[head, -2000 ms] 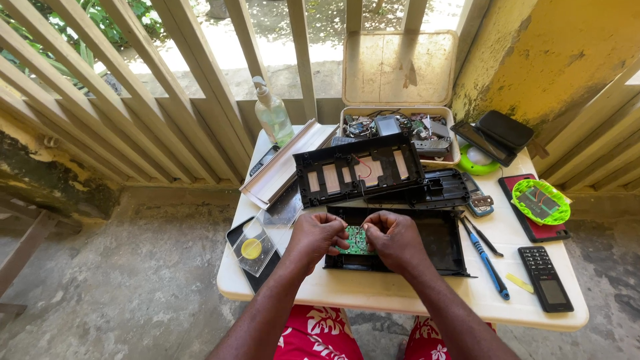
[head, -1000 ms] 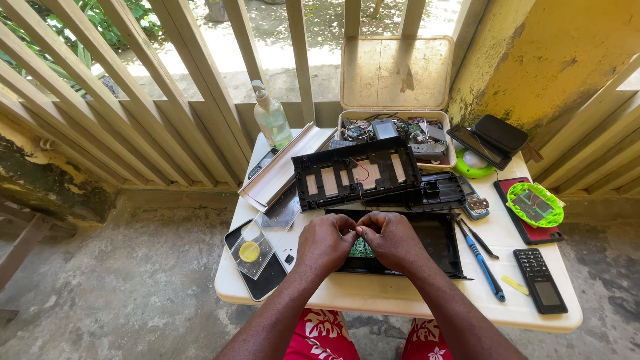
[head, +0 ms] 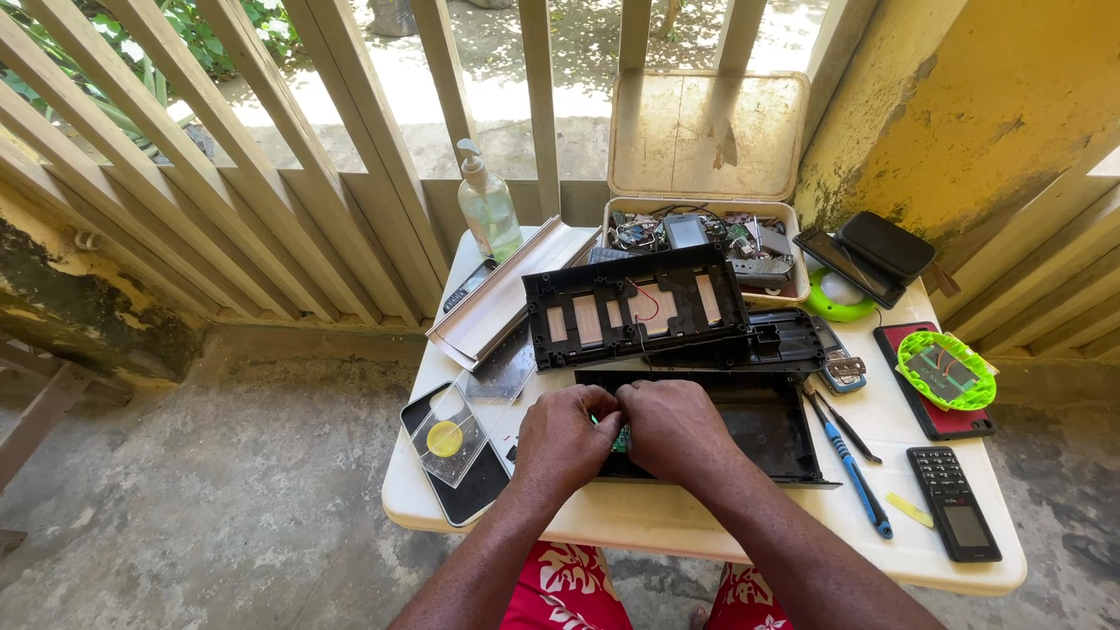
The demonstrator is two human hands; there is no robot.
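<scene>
My left hand and my right hand meet at the fingertips over a black plastic casing. Between them a small part of a green circuit board shows; most of it is hidden by the fingers. My left fingers are closed at the board's edge, and those of my right hand are curled over it. Whether the right one grips the board or a small part on it is hidden. Just beyond the hands lies a black slotted plastic frame with a thin red wire.
Behind stands an open plastic box of electronic parts, beside a pump bottle. Right: a blue-handled tool, tweezers, a keypad phone and a green round housing. Left: a phone-like slab under clear plastic.
Two seconds ago my hands were apart with the green board plainly visible between them. They have come together over it and now cover most of it.
</scene>
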